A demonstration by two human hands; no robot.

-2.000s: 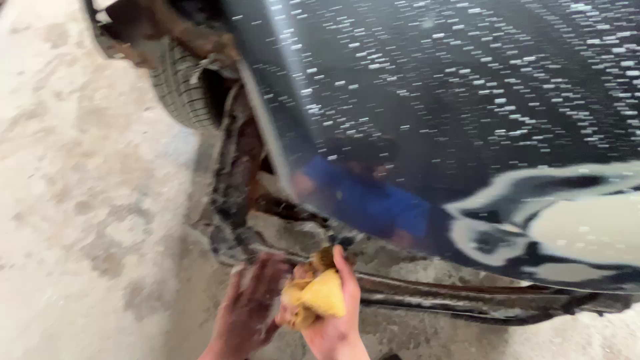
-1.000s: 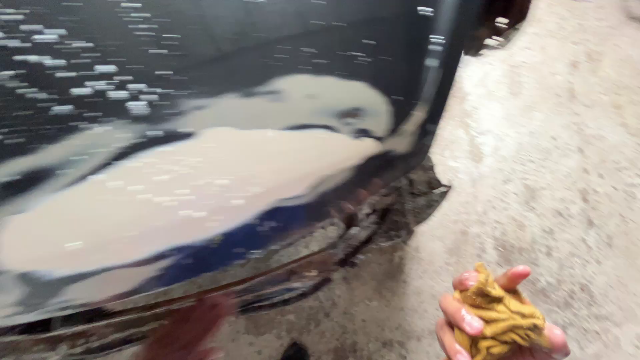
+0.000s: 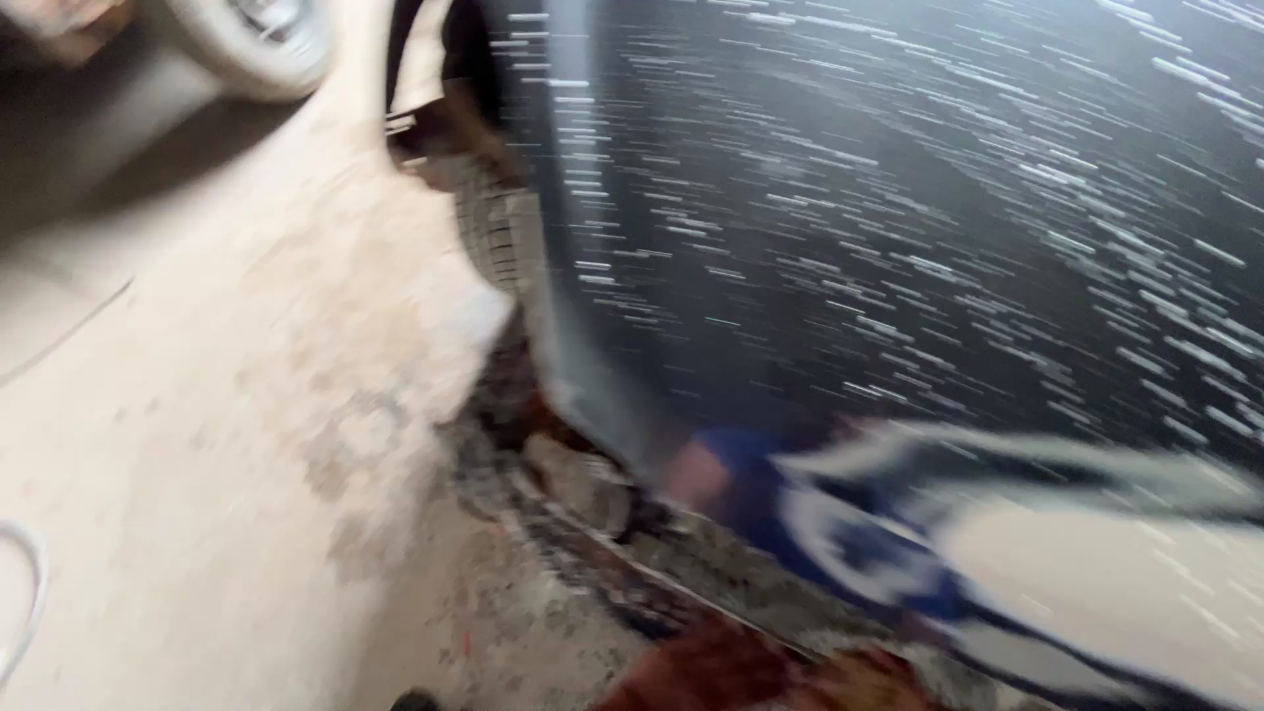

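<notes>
A dark car body panel (image 3: 750,296), covered with white specks and streaks, fills the right side of the view. Pale filler-like patches (image 3: 1106,573) mark its lower part, beside a blue reflection. At the bottom edge, my left hand (image 3: 701,671) is a reddish-brown blur below the rusty sill (image 3: 632,583); its fingers cannot be made out. My right hand (image 3: 879,681) is just right of it, cut off by the frame and badly blurred, with a mustard tint where the yellow cloth is bunched in it. Whether either hand touches the car is unclear.
A tire (image 3: 489,227) shows behind the panel's left edge. Another vehicle's wheel (image 3: 267,44) stands at upper left. A thin line lies on the stained concrete floor (image 3: 247,444), and a pale hose or cable (image 3: 35,583) curves at the left edge.
The view has swung widely to the panel's other end and back. My right hand with the yellow cloth, apart from my left a second ago, is now close beside it at the bottom edge.
</notes>
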